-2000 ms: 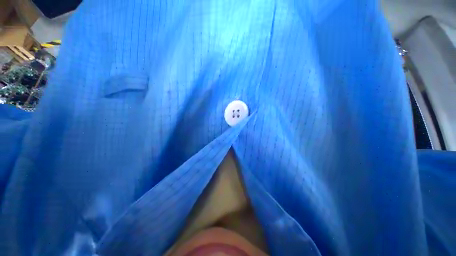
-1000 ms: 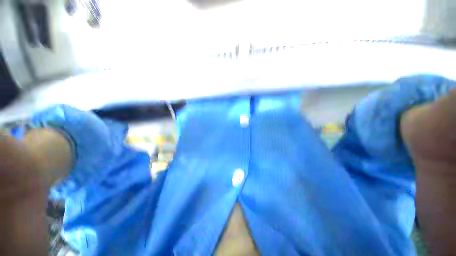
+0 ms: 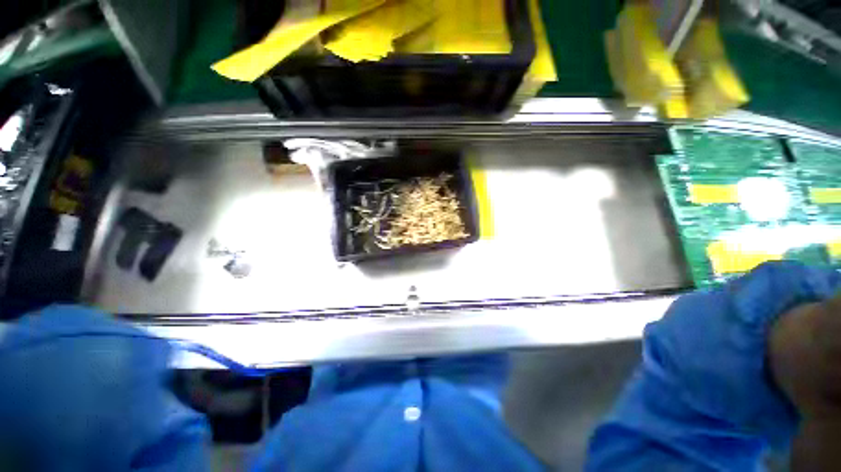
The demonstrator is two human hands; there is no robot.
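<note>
A small black parts bin (image 3: 343, 217) stands on the pale surface in the middle, holding a heap of thin gold and silvery pins (image 3: 426, 214). A green circuit board (image 3: 687, 171) with yellow strips (image 3: 738, 256) lies at the right. My right hand (image 3: 813, 355) is blurred and cut off by the right edge, close to the camera; its fingers do not show. My left sleeve (image 3: 88, 396) is at lower left, and my left hand is not in view.
A large black bin (image 3: 396, 88) of yellow strips stands on the green shelf above, with more yellow strips (image 3: 673, 74) to its right. Loose finger cots (image 3: 148, 241) and small metal parts (image 3: 235, 263) lie left. A blue cord (image 3: 217, 355) crosses the front rail (image 3: 516, 332).
The view has swung from my blue coat, through a blurred bright view with both wrists raised, to the work surface. The left wrist has gone out of view; the right remains at the edge.
</note>
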